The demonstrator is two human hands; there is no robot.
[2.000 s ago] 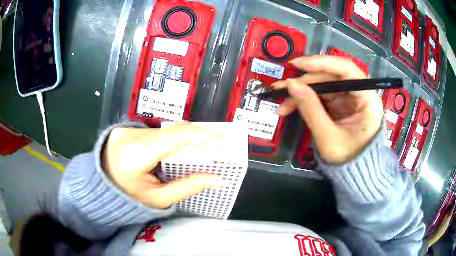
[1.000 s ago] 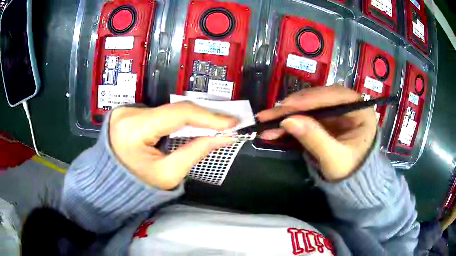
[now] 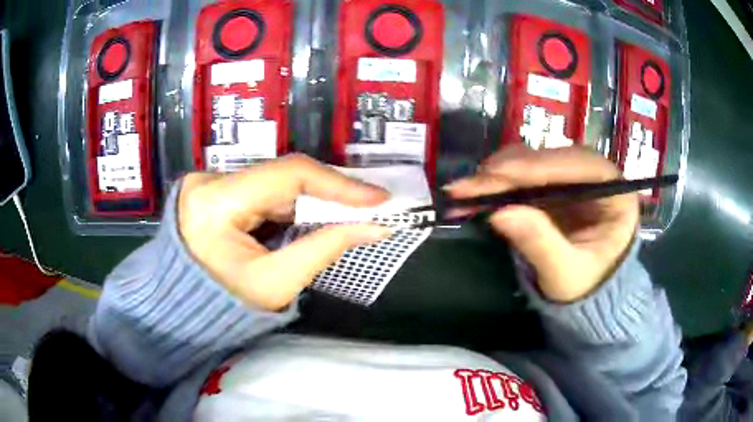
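Observation:
My left hand (image 3: pixel 256 227) holds the dot sticker sheet (image 3: pixel 363 268) between thumb and fingers; the sheet is bent, with a plain white part above the rows of dots. My right hand (image 3: pixel 557 210) grips the black tweezers (image 3: pixel 578 191), which point left. Their tips are at the sheet's right edge, by the upper rows; whether a dot is between them is too small to tell. Behind the sheet lies a red feature phone (image 3: pixel 390 82) with its back off, its lower end hidden by the sheet and my left hand.
More open red phones (image 3: pixel 241 82) lie in the clear blister tray (image 3: pixel 318 91) to the left and right. A smartphone's pale edge (image 3: pixel 15 132) and white cable (image 3: pixel 29 235) show at far left. Part of another person's dark clothing (image 3: pixel 722 371) is at lower right.
The view has shifted right over the tray. My right hand and tweezers have moved from a phone's battery bay to the sheet. The sheet is now bent in my left hand.

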